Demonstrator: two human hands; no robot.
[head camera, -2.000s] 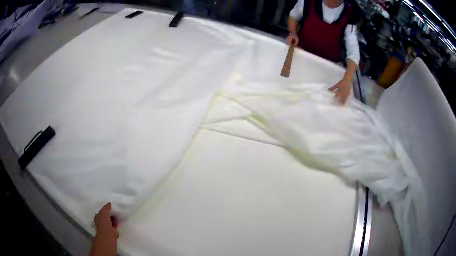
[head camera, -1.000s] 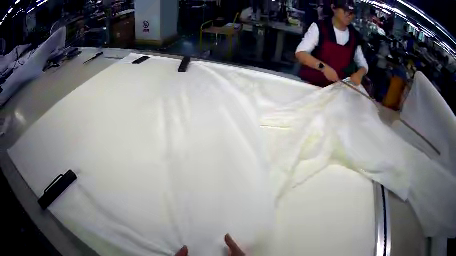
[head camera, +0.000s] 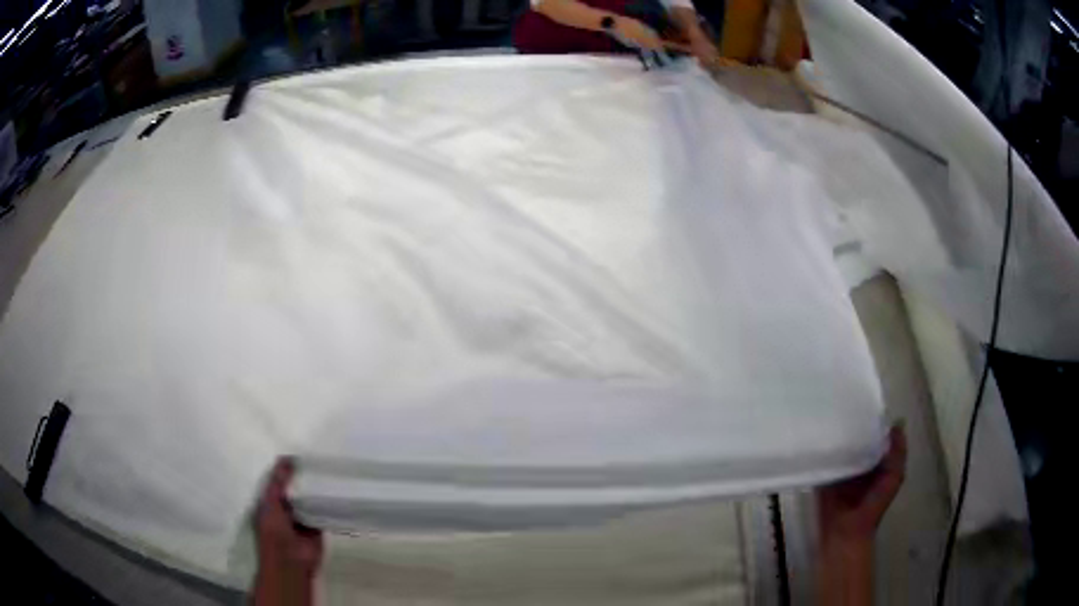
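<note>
A wide white fabric ply (head camera: 473, 272) covers most of the table, with diagonal wrinkles. My left hand (head camera: 288, 533) grips its near edge at the lower middle left. My right hand (head camera: 864, 491) grips the edge near its right corner. The edge hangs between my hands, slightly raised and folded, over the cream fabric lay (head camera: 532, 562). The silver cutter track (head camera: 763, 550) shows below the raised edge, just left of my right hand; the rest is hidden under the cloth.
A black cloth weight (head camera: 47, 452) lies at the near left edge; two more lie at the far left. A person's hands (head camera: 674, 42) hold the far edge. A large white sheet (head camera: 947, 178) rises at right. A black cord (head camera: 1000, 272) hangs there. A thin stick (head camera: 876, 124) lies at far right.
My hands have moved apart, the right one far to the right, and now hold the near edge raised. The ply now spreads right over the lay and track. The view has shifted right.
</note>
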